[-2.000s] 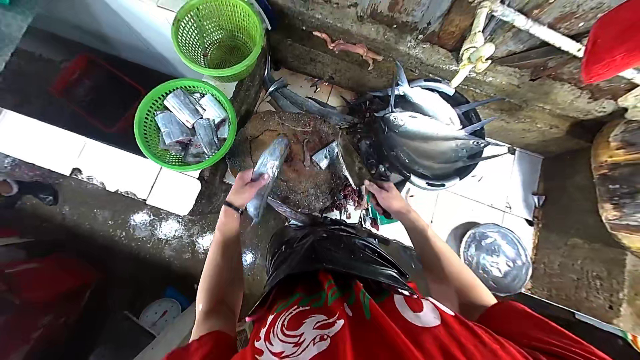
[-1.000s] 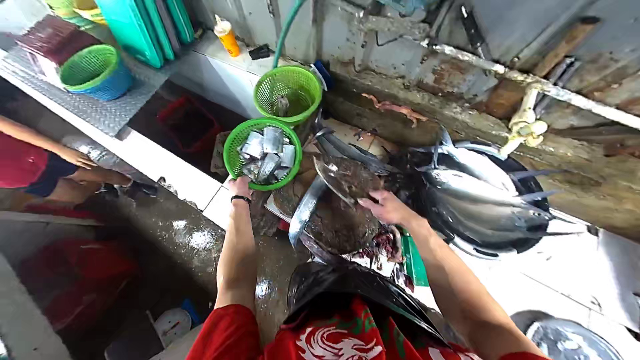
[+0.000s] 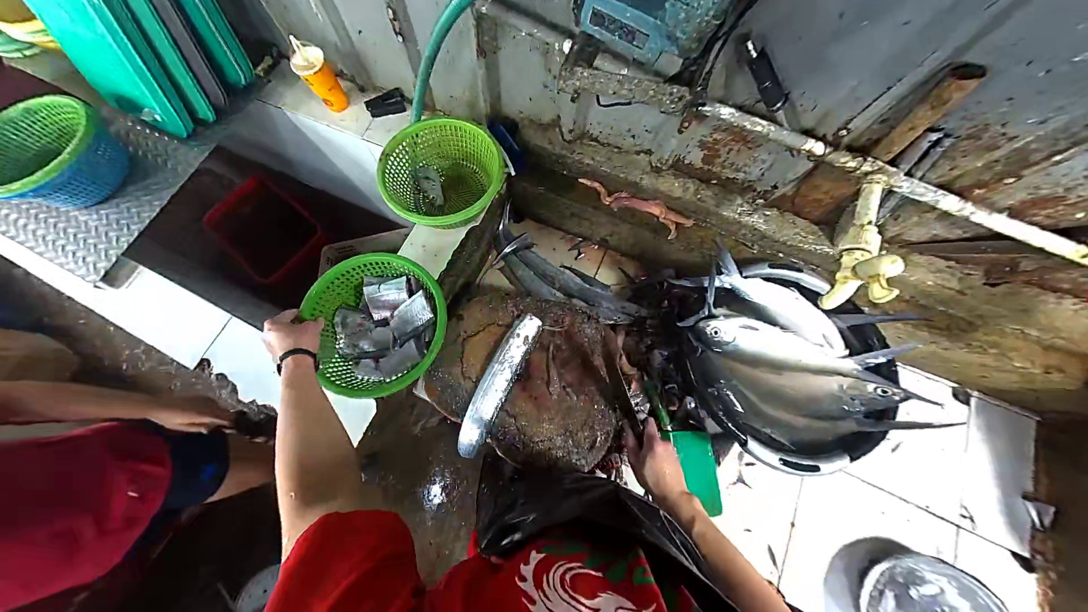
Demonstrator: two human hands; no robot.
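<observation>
My left hand (image 3: 293, 336) grips the rim of a green plastic basket (image 3: 321, 374) that holds several cut fish pieces (image 3: 410, 314). Low at the right edge of the round chopping block (image 3: 552, 408), my right hand (image 3: 656, 459) is closed on a knife (image 3: 625, 387), its blade pointing away from me. A silvery length of fish (image 3: 501, 382) lies slantwise on the block's left part. Darker long fish (image 3: 561, 280) lie behind the block. Right of it, whole silver fish (image 3: 790, 348) fill a black tub (image 3: 871, 446). A green flat object (image 3: 695, 467) lies beside my right hand.
A second green basket (image 3: 442, 212) with one piece stands behind the first. A tap (image 3: 863, 263) juts out above the tub. Another person (image 3: 85, 501) is at the left, near a metal-topped ledge (image 3: 161, 178). A round metal container (image 3: 926, 586) stands at the lower right.
My left hand has let go of the fish length, which now lies on the block, and has moved left to the basket's rim. My right hand, with the knife, has drawn back toward me. The view has shifted left.
</observation>
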